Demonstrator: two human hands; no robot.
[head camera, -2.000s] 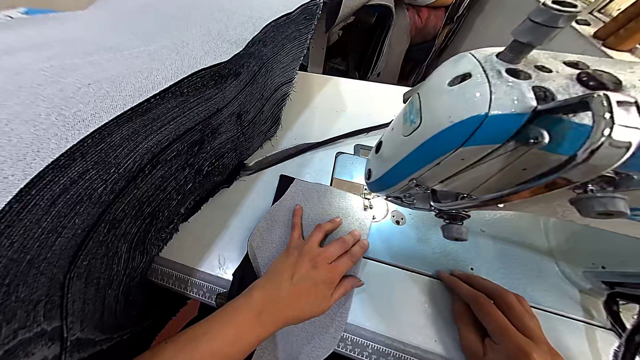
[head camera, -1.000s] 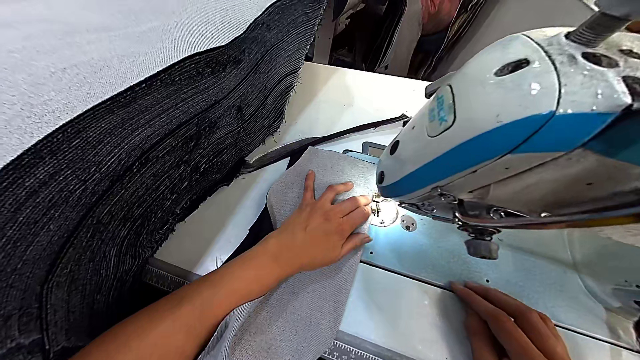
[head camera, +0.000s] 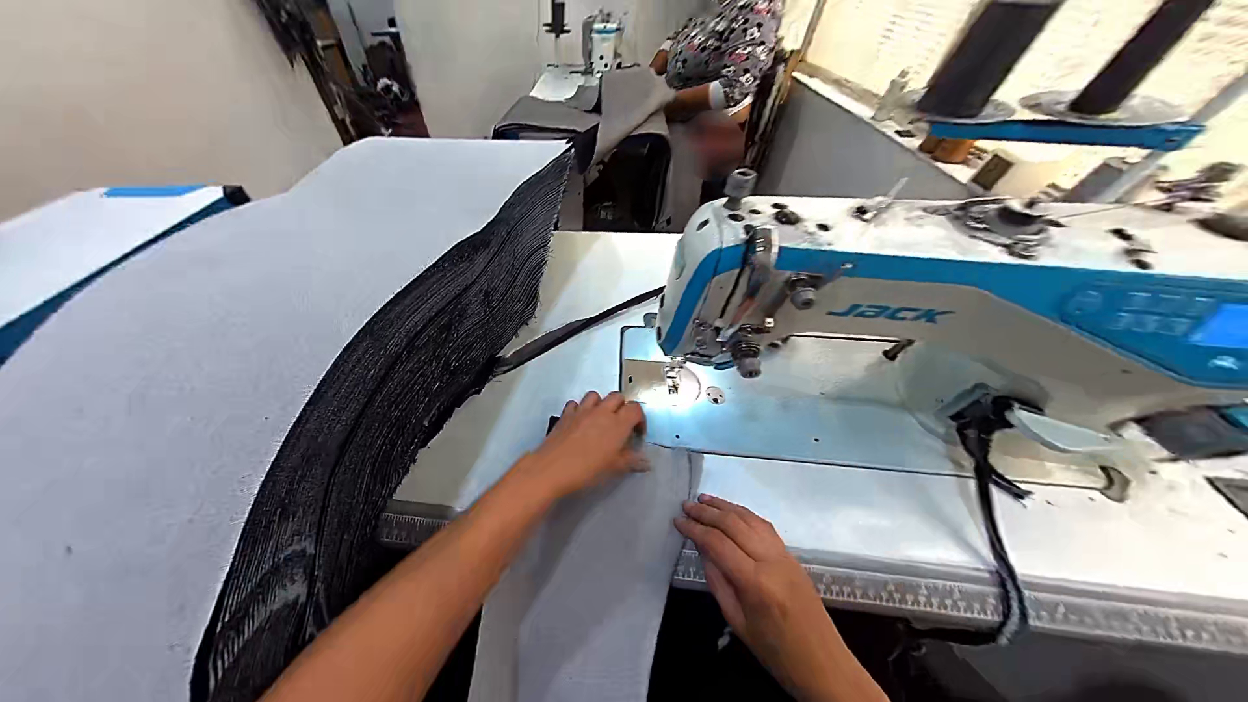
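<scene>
A light grey fabric panel (head camera: 604, 575) with a dark layer at its upper left corner lies on the sewing machine table and hangs over the front edge. My left hand (head camera: 595, 444) rests on the panel's upper end, just below and left of the lit presser foot (head camera: 674, 378). At the panel's right edge, the fingers of my right hand (head camera: 736, 546) touch the cloth, thumb side down. The white and blue Jack sewing machine (head camera: 877, 312) stands beyond both hands. Neither hand closes on the fabric.
A tall stack of grey and black fabric pieces (head camera: 390, 390) fills the left side. A dark strip (head camera: 585, 327) runs from it toward the machine. A ruler tape (head camera: 926, 595) follows the table's front edge. Thread cones (head camera: 985, 58) stand at upper right. A person (head camera: 726, 58) sits behind, near another machine.
The fabric's upper end has come away from the needle area toward the front edge, with my left hand on it. My right hand has moved onto the fabric's right edge. The view has widened and tilted up.
</scene>
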